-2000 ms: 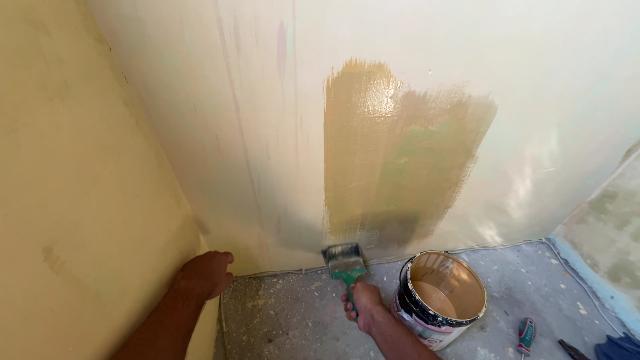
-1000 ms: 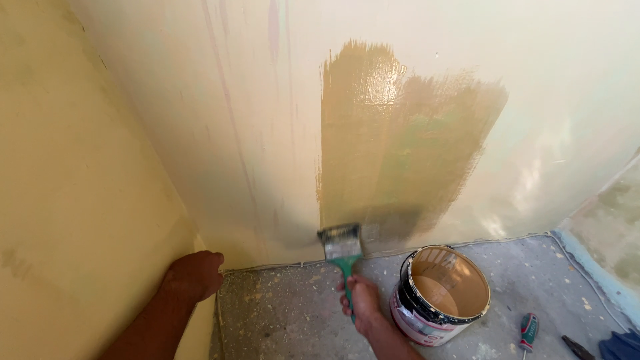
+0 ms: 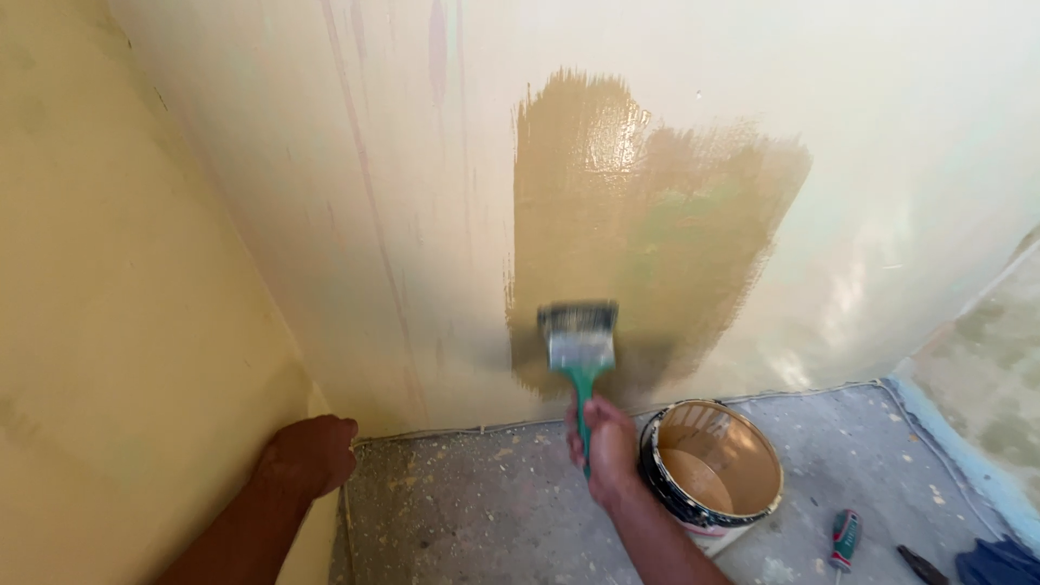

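My right hand [image 3: 608,447] grips the green handle of a flat paintbrush [image 3: 580,337]. The brush's dark, slightly blurred bristles point up at the lower part of a wet tan paint patch [image 3: 585,227] on the pale wall [image 3: 406,203]. My left hand [image 3: 313,455] is at the edge of the yellowish wall at left, fingers curled in; whether it holds anything cannot be made out. Just right of my right forearm stands an open paint bucket [image 3: 760,516] with tan paint inside and a paint-smeared black rim band.
On the paint-spattered concrete floor [image 3: 487,512], right of the bucket, lie a screwdriver with a green and red handle [image 3: 845,538], a dark-handled tool [image 3: 921,564] and a dark blue cloth [image 3: 999,562]. A thin cord [image 3: 812,392] runs along the wall's base. The yellowish wall [image 3: 122,325] rises close at left.
The brush has moved up the wall from near its base onto the lower part of the tan patch. My left hand remains at the left wall's edge.
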